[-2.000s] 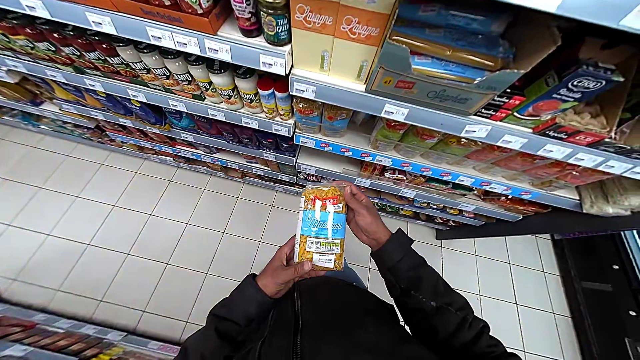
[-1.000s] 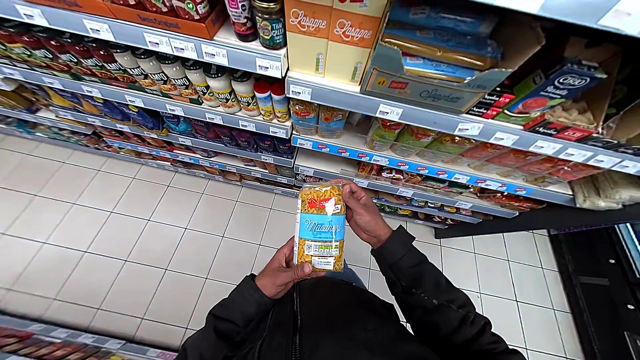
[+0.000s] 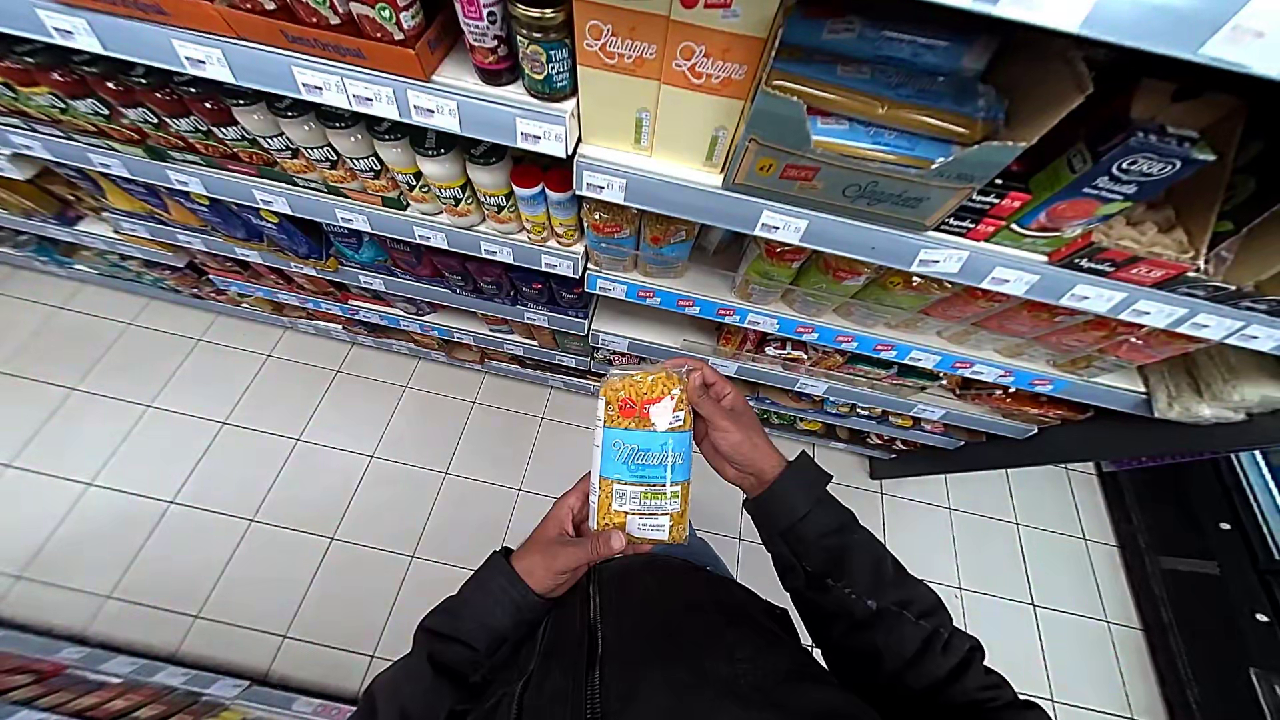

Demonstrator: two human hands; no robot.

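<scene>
A clear plastic bag of macaroni (image 3: 645,455) with a blue band is held upright in front of my dark jacket, its printed front facing me. My left hand (image 3: 568,540) grips its lower left corner, the thumb across the bottom edge. At the upper right edge, my right hand (image 3: 728,425) pinches the bag between thumb and fingers. The backs of the fingers behind the bag are hidden.
Shelves ahead hold sauce jars (image 3: 440,180), lasagne boxes (image 3: 660,85), a carton of spaghetti packs (image 3: 850,180) and bagged pasta (image 3: 665,243). Pale floor tiles (image 3: 290,480) lie below. Another shelf edge (image 3: 130,675) is at the lower left; a black fixture (image 3: 1190,580) stands at the right.
The bag has turned slightly in my hands since the earliest frame, and glare has moved off its blue band. Both hands keep their hold on it.
</scene>
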